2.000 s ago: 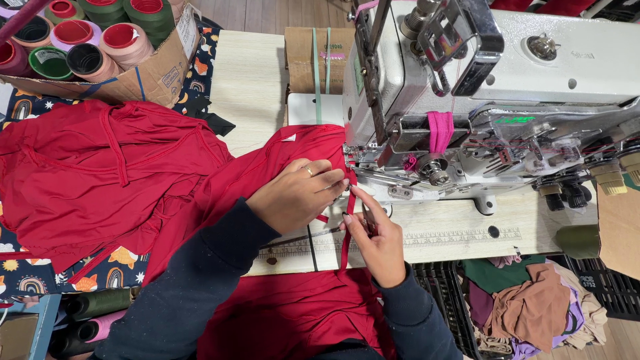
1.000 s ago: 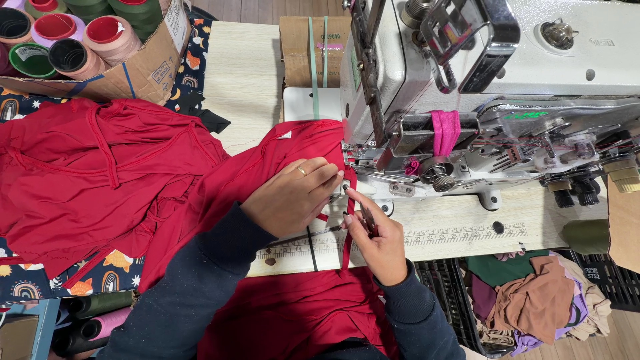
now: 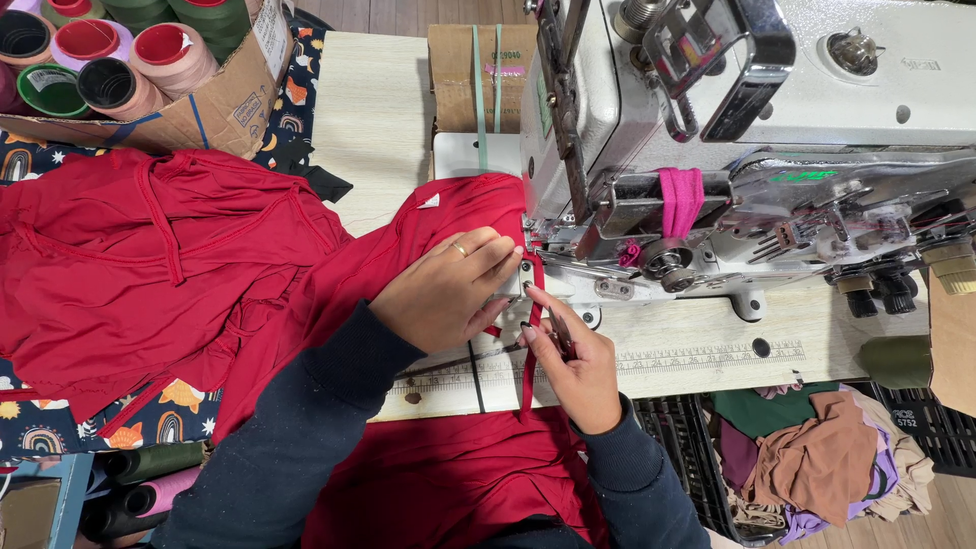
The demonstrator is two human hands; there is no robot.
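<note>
An industrial sewing machine stands at the right, and the edge of a red garment lies at its presser foot. My left hand, with a ring, rests flat on the red fabric just left of the foot, fingertips close to it. Below the foot, my right hand has its thumb and index finger at a narrow red fabric strip that hangs over the table edge. A small dark metal tool, perhaps thread snips, sits in that hand, partly hidden by the fingers. More red fabric is heaped at the left.
A cardboard box of thread cones stands at the upper left. A printed ruler runs along the table's front. At the lower right, a black plastic crate holds fabric pieces. Thread cones lie on a shelf at the lower left.
</note>
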